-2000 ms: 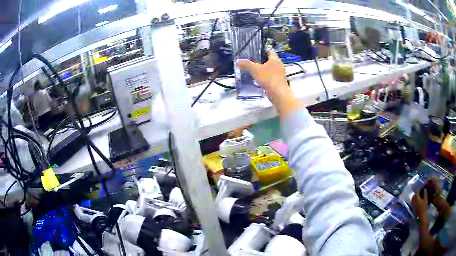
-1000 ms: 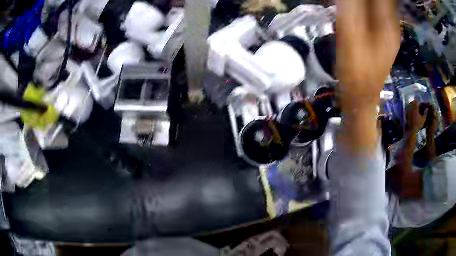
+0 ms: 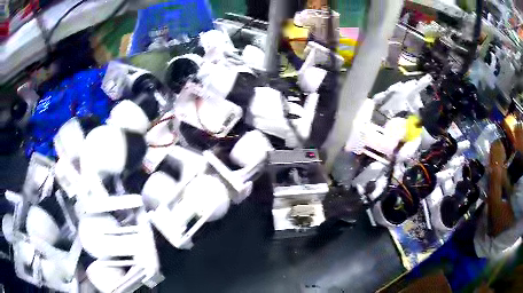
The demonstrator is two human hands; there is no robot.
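Note:
Neither of my hands is in view. A silver-grey metal box, which looks like a screw feeder (image 3: 298,189), stands on the dark mat (image 3: 246,260) near the middle. White dome camera bodies (image 3: 106,151) with slatted brackets lie in a large, jumbled pile on the left, some with thin orange wires showing. Open camera heads (image 3: 399,204) with round black interiors and coloured wires stand in rows at right. The picture is blurred, so small parts cannot be made out.
A pale post (image 3: 367,68) rises behind the feeder. A blue bin (image 3: 172,26) and blue plastic (image 3: 74,109) lie behind the pile. A yellow-tagged cable (image 3: 412,129) hangs over the camera heads. Another person's arm (image 3: 500,189) is at the right edge.
My right hand, earlier reaching over the shelf and then raised at right, has left the picture. The view has turned down and left, showing more of the white pile.

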